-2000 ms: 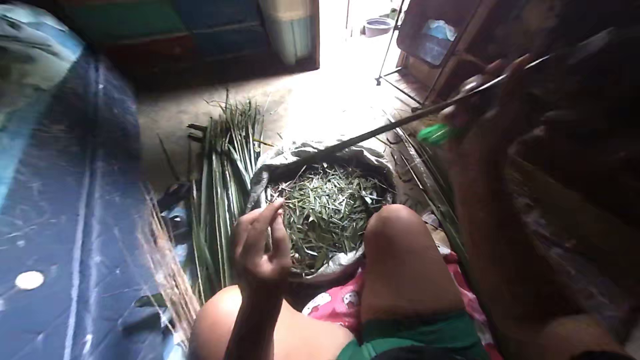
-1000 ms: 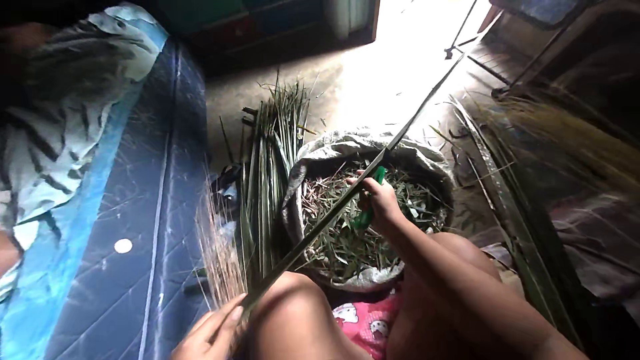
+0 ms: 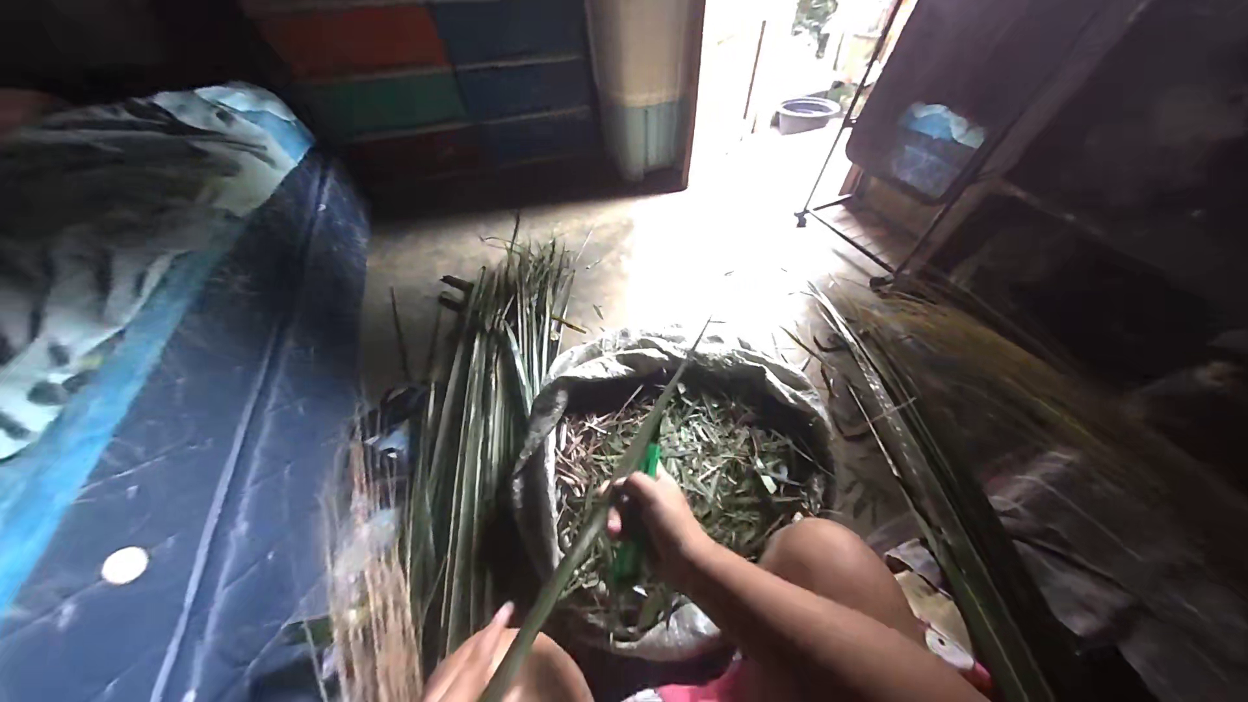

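Observation:
A long green palm leaflet (image 3: pixel 592 526) runs slantwise over an open woven sack (image 3: pixel 546 429) that holds green and brown leaf clippings (image 3: pixel 721 448). My right hand (image 3: pixel 658 517) is closed around a green-handled tool (image 3: pixel 627 564), its blade not clearly visible, and meets the leaflet above the sack. My left hand (image 3: pixel 470 665) lies by the leaflet's lower end near my left knee, partly cut off by the frame's bottom edge; whether its fingers grip the leaflet is unclear.
Long green leaves (image 3: pixel 473 429) and pale thin sticks (image 3: pixel 375 595) lie left of the sack, beside a dark blue mattress (image 3: pixel 283 419). More palm leaves (image 3: pixel 936 468) lie at the right. A metal-legged stand (image 3: pixel 848 239) is near the bright doorway.
Two seconds ago my left hand was raised over the sack and my right hand was high at the right. Both are now lower, the right over the sack, the left by my knee.

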